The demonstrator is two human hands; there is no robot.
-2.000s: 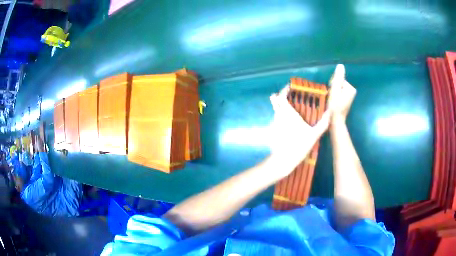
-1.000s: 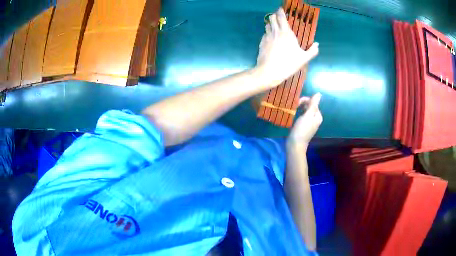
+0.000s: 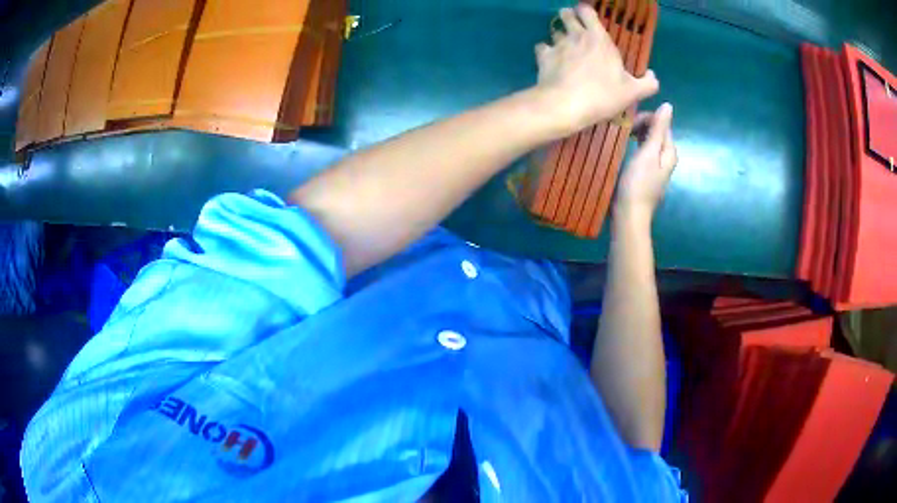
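Observation:
An orange-tan bundle of covers (image 3: 580,182) stands on edge on the green bench in front of me, its layered edges up. My left hand (image 3: 585,74) lies over its far part and grips it, hiding some of the edges. My right hand (image 3: 646,162) is at the bundle's right side, its curled fingers on a yellowish rubber band (image 3: 627,122). The band's path under my left hand is hidden. A yellowish loop also shows beside the bundle's lower left side.
Banded orange covers (image 3: 236,64) stand in a row on the bench (image 3: 413,88) at the left. Red covers (image 3: 875,226) are stacked at the right, one with a black frame (image 3: 878,113). More red covers (image 3: 826,422) are below the bench edge. A small yellow item (image 3: 351,25) lies near the orange row.
The view has tilted down since two seconds ago. Over the last second my right hand has moved up along the bundle, and the band has left its place across the near end. My left hand still grips the bundle.

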